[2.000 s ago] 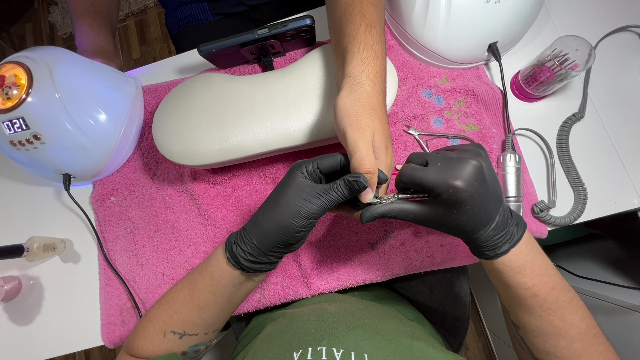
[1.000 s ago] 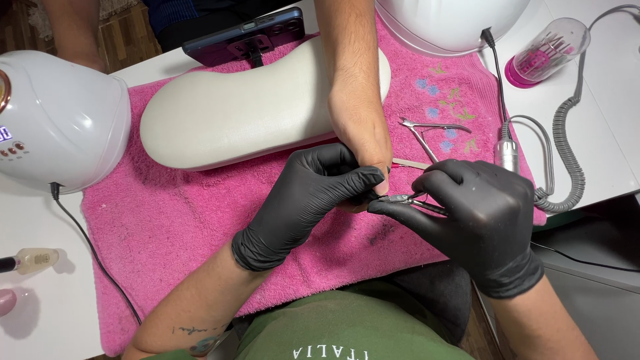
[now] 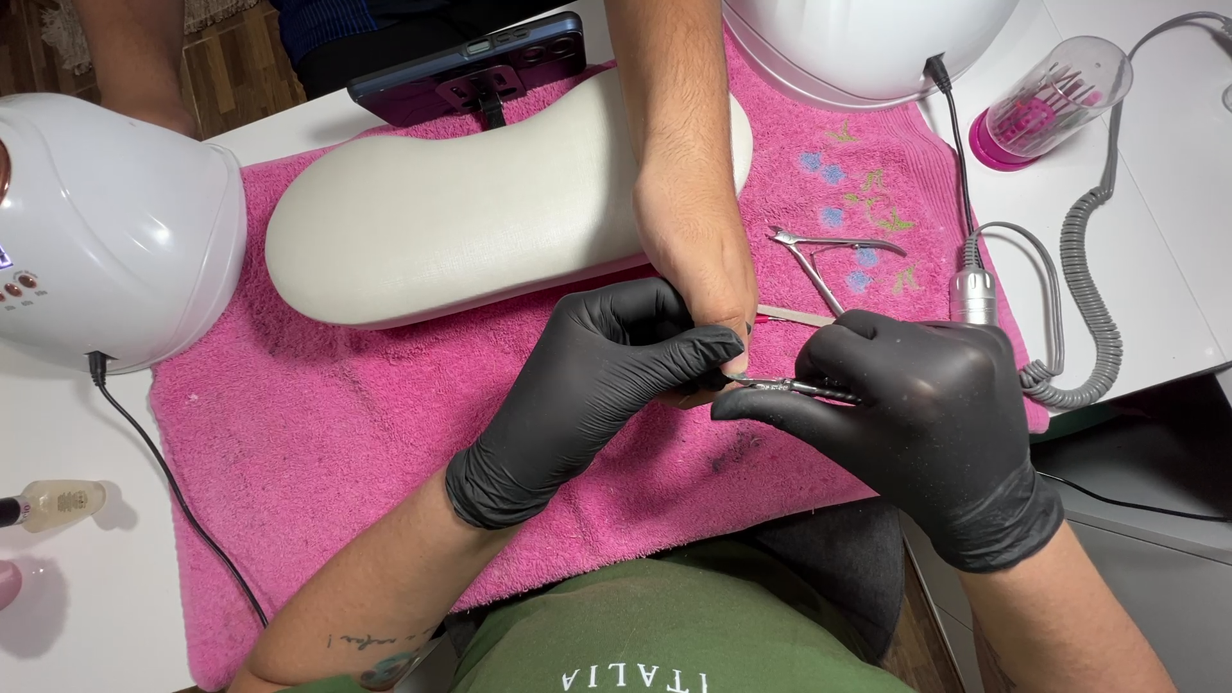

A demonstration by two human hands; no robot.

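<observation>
My left hand [image 3: 597, 395], in a black glove, holds a finger of another person's hand [image 3: 698, 241], which reaches in from the top across a cream armrest cushion [image 3: 452, 221]. In my right hand [image 3: 914, 414], also gloved in black, is a slim metal tool [image 3: 789, 386], its tip at the nail of the held finger; most of the tool is hidden by my fingers. A pair of cuticle nippers [image 3: 804, 252] lies spread on the pink towel [image 3: 318, 433] just above my right hand. A nail file [image 3: 794, 315] lies partly under that hand.
White nail lamps stand at the left [image 3: 115, 231] and top right [image 3: 866, 48]. A nail drill handpiece [image 3: 974, 294] with a coiled cord [image 3: 1088, 279] and a clear bit holder [image 3: 1049, 101] are at the right. A phone [image 3: 472, 72] stands behind the cushion; a polish bottle [image 3: 63, 504] lies left.
My right hand has shifted slightly away from the other person's wrist, leaving more of the nippers and file in sight. Both hands keep their hold. The view has moved a little.
</observation>
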